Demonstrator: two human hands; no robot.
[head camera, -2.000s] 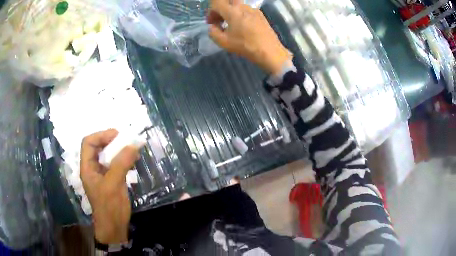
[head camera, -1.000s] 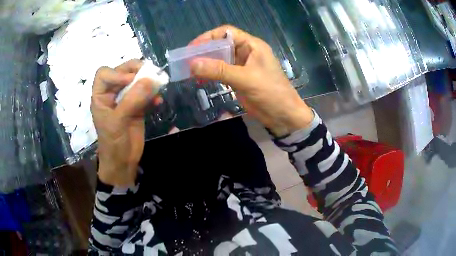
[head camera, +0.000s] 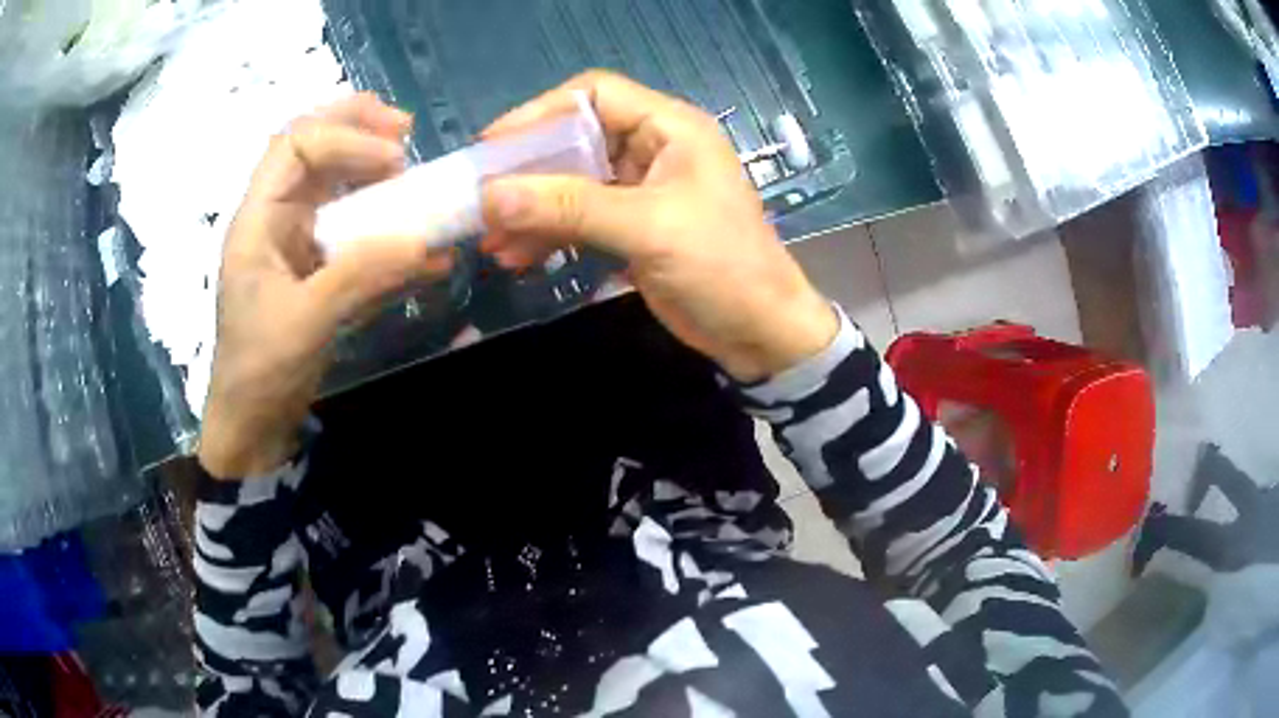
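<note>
My left hand (head camera: 302, 260) holds a smooth white unit (head camera: 400, 208) between thumb and fingers. My right hand (head camera: 659, 211) grips a frosted, partly clear case (head camera: 540, 146) by its far right end. The white unit and the case are in line, and the unit's right end meets or sits inside the case's left end; my right thumb partly hides the join. Both are held above the table's near edge.
A heap of white pieces (head camera: 211, 119) lies at left. The clear ribbed middle tray (head camera: 617, 49) holds slim parts (head camera: 772, 145) at its near edge. A filled tray (head camera: 1045, 105) is at right. A red stool (head camera: 1073, 442) stands on the tiled floor; blue items (head camera: 49, 596) are lower left.
My right hand first came back from the plastic bag with the case. Since then the case and the white unit have come together end to end.
</note>
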